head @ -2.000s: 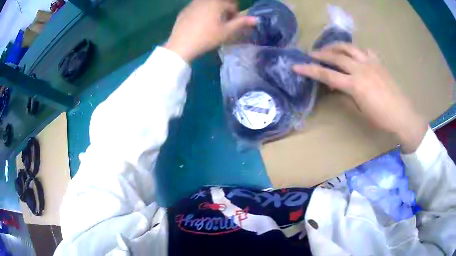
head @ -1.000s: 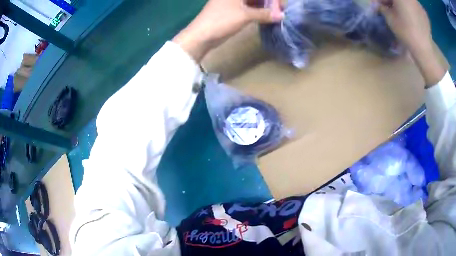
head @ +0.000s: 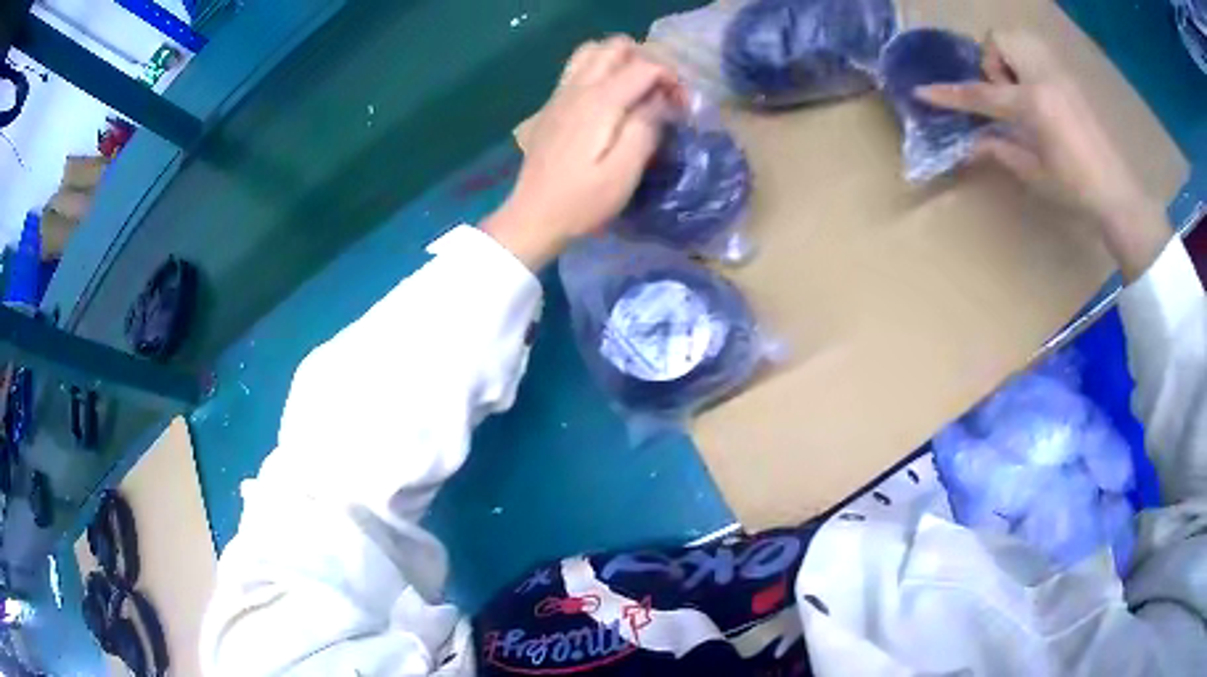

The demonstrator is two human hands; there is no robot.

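A clear bag with a black round part and a white disc (head: pixel 662 331) lies at the left edge of the tan cardboard sheet (head: pixel 900 318). A second bagged black round part (head: pixel 702 185) sits just above it. My left hand (head: pixel 596 146) has its fingers closed on this second bag's upper left. A bagged black part (head: pixel 807 46) lies near the top of the cardboard. My right hand (head: pixel 1046 132) has its fingers on another bagged black round part (head: pixel 929 86) to the right; its fingertips are at the bag's right side.
A blue bin (head: pixel 1112 384) with crumpled clear bags (head: pixel 1039 456) is at the lower right. Black headphones (head: pixel 119 582) lie on a second cardboard sheet (head: pixel 172 516) at the left. Another black headphone (head: pixel 162 307) lies on the green surface at upper left.
The bagged parts held up at the top one second ago are now spread on the cardboard. My left hand has come down near the white-disc bag. My right hand has lowered slightly.
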